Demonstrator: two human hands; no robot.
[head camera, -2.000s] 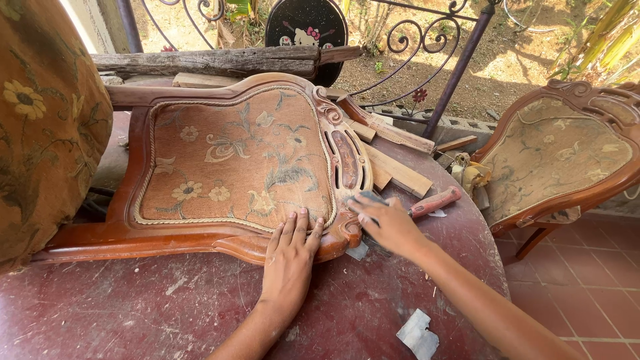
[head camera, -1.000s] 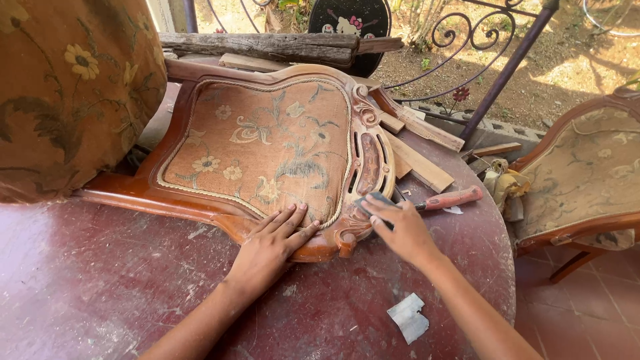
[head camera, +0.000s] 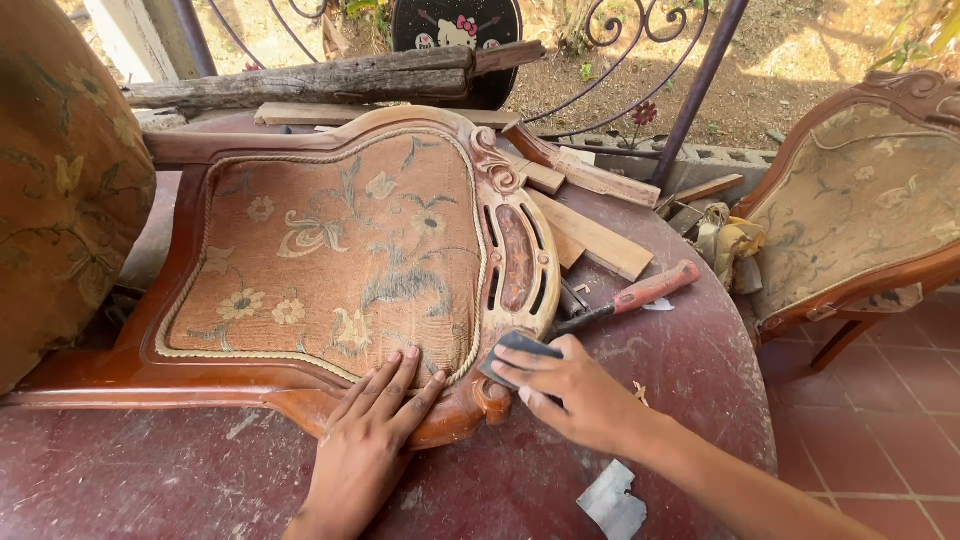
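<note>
An upholstered wooden chair (head camera: 247, 375) lies with its floral backrest (head camera: 322, 247) facing up on a dark red round table (head camera: 187, 465). My left hand (head camera: 375, 420) rests flat, fingers spread, on the lower edge of the fabric and the wooden frame. In my right hand (head camera: 562, 390) is a folded piece of dark sandpaper (head camera: 521, 356), pressed on the carved crest rail (head camera: 551, 289), whose wood looks pale and bare there. Just beyond that hand lies a tool with a red handle (head camera: 656, 287); its dark end is partly hidden. A torn grey sheet (head camera: 613, 501) lies nearer me.
Wood offcuts (head camera: 600, 240) lie behind the crest rail. A weathered beam (head camera: 300, 82) and a black round object with a cartoon picture (head camera: 457, 37) are at the back, by a metal railing (head camera: 697, 90). Another upholstered chair (head camera: 862, 187) stands on the right.
The right hand, still holding the sandpaper, has shifted slightly along the carved rail's lower end. The left hand stays on the chair's edge. The view has moved somewhat.
</note>
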